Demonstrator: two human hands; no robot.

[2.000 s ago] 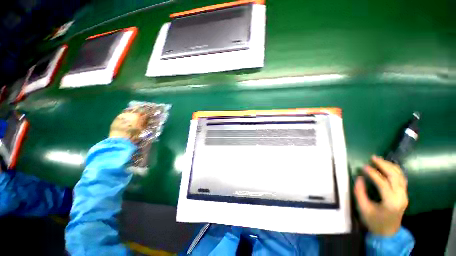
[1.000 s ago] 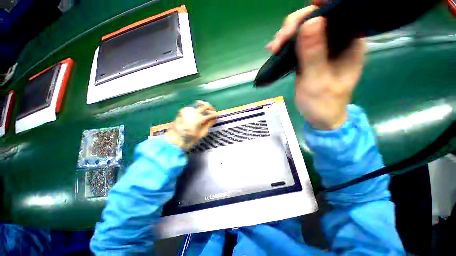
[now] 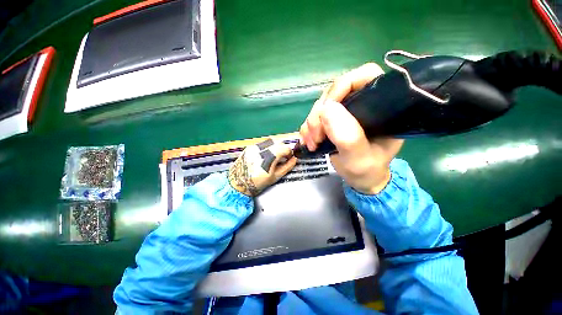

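A grey laptop (image 3: pixel 296 215), bottom side up, lies on a white sheet (image 3: pixel 289 280) with an orange edge at the back. My right hand (image 3: pixel 354 132) grips a black electric screwdriver (image 3: pixel 425 101), tilted, its narrow tip pointing left at the laptop's back edge. My left hand (image 3: pixel 262 166), tattooed, with grey bands on its fingers, rests over the vent slots with its fingertips at the screwdriver tip. Whether its fingers hold a screw cannot be seen; the tip's end is hidden by the fingers.
On the green bench (image 3: pixel 296 55) at left lie a bluish-edged bag of screws (image 3: pixel 93 172) and a clear tray or bag of greyer screws (image 3: pixel 92 223). More laptops on white sheets (image 3: pixel 142 43) lie across the bench. A black cord (image 3: pixel 419 251) crosses at lower right.
The screwdriver and my right hand have come down and left to the laptop's back edge. My left hand has moved slightly right and down to meet the tip. The view has shifted.
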